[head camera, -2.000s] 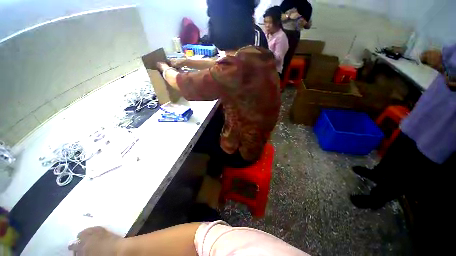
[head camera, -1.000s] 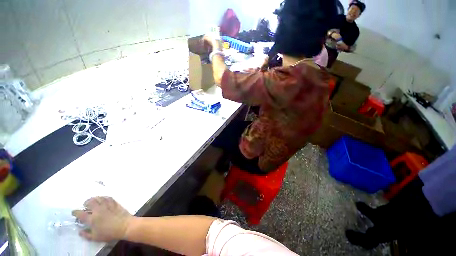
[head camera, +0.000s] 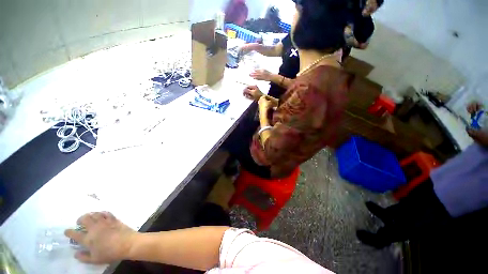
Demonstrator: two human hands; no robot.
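Note:
My right hand (head camera: 104, 239), in a pink sleeve, is low at the left on the white bench. Its fingers are around the end of a clear plastic piece (head camera: 51, 241), a tray or a bag, lying flat with small white marks on it. The palm covers part of it. My left hand is not in view. Coiled white cables (head camera: 75, 128) lie tangled on a black mat (head camera: 29, 160) further up the bench.
A second cable heap (head camera: 174, 75), an open brown carton (head camera: 208, 64) and blue-and-white boxes (head camera: 211, 103) are further along. A person (head camera: 305, 112) sits at the bench's right edge. A blue crate (head camera: 369, 163) and red stool (head camera: 267, 192) stand on the floor.
The view has swung right. My right hand has come further into view, with the clear plastic at its fingers. The seated person's arms have come out of the carton and down to the bench edge.

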